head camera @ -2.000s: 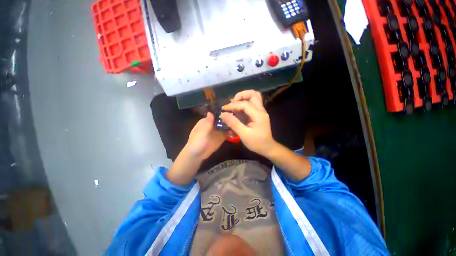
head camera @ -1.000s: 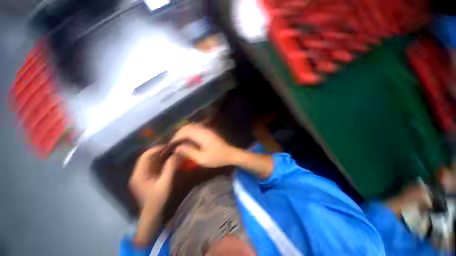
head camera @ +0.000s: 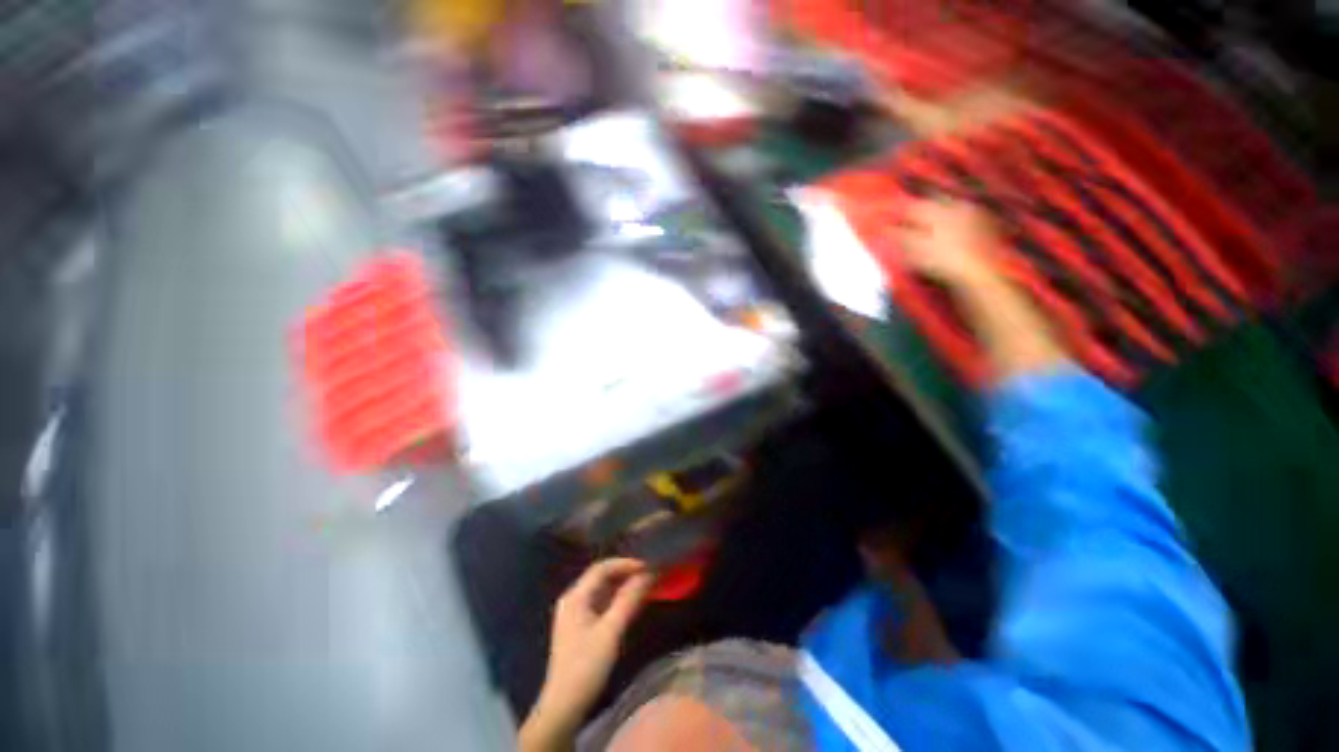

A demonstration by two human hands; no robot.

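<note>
The frame is strongly blurred. My right hand (head camera: 947, 243) reaches over the left part of the red compartment tray (head camera: 1087, 250), which holds rows of dark units on the bench; whether it grips one cannot be told. My left hand (head camera: 595, 624) is low in front of the silver machine (head camera: 617, 360), fingers bent towards the thumb, beside the red round part (head camera: 683, 575). Whether it holds anything cannot be told.
An empty-looking red tray (head camera: 376, 362) lies on the floor left of the machine. White paper (head camera: 843, 253) lies beside the filled tray. More red trays (head camera: 1263, 162) are behind it. The green bench (head camera: 1226, 456) runs along the right. Blurred shapes lie beyond the machine.
My hands were together at my lap over a dark unit; they are now apart. My right hand has moved to the tray, and my left has stayed low. The camera view has shifted.
</note>
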